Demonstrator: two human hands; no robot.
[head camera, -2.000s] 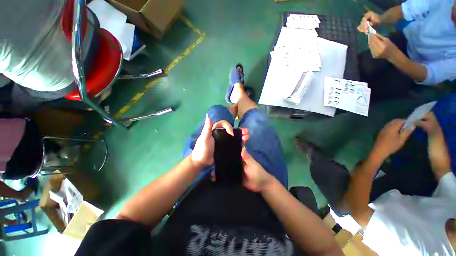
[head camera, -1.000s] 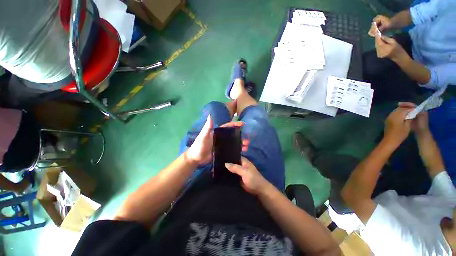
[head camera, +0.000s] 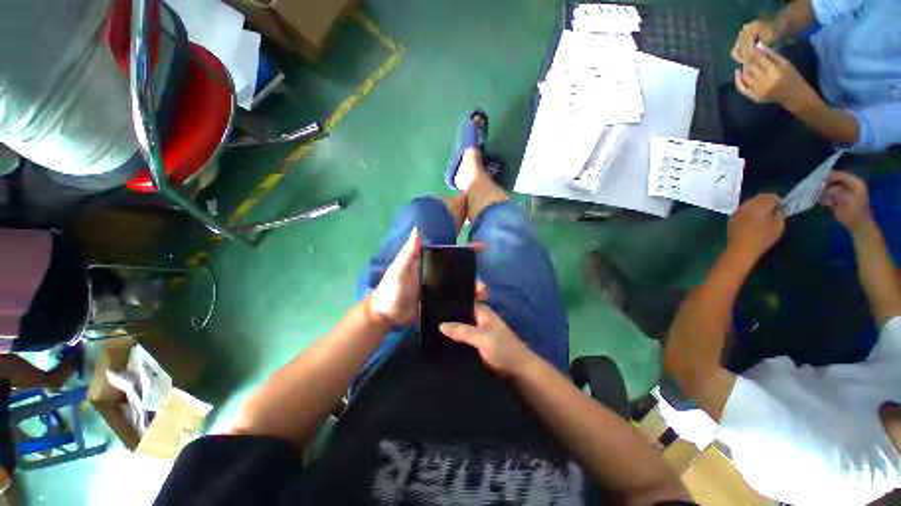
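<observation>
A black smartphone (head camera: 448, 287) with a dark screen is held upright over my lap. My left hand (head camera: 398, 285) grips its left edge, with fingers behind it. My right hand (head camera: 489, 334) is at its lower right, the thumb lying on the lower part of the screen. Some fingertips show past the phone's right edge; whose hand they belong to is hard to tell.
A black crate table (head camera: 677, 38) at the upper right bears a white board (head camera: 672, 94), printed leaflets (head camera: 596, 79) and a folded bundle (head camera: 599, 158). Two people beside it hold papers. A red chair (head camera: 203, 119) stands left, an open box (head camera: 148, 400) lower left.
My right thumb has moved from the phone's side onto its lower screen. The white-shirted person's paper has shifted and opened between their hands. The view has shifted slightly.
</observation>
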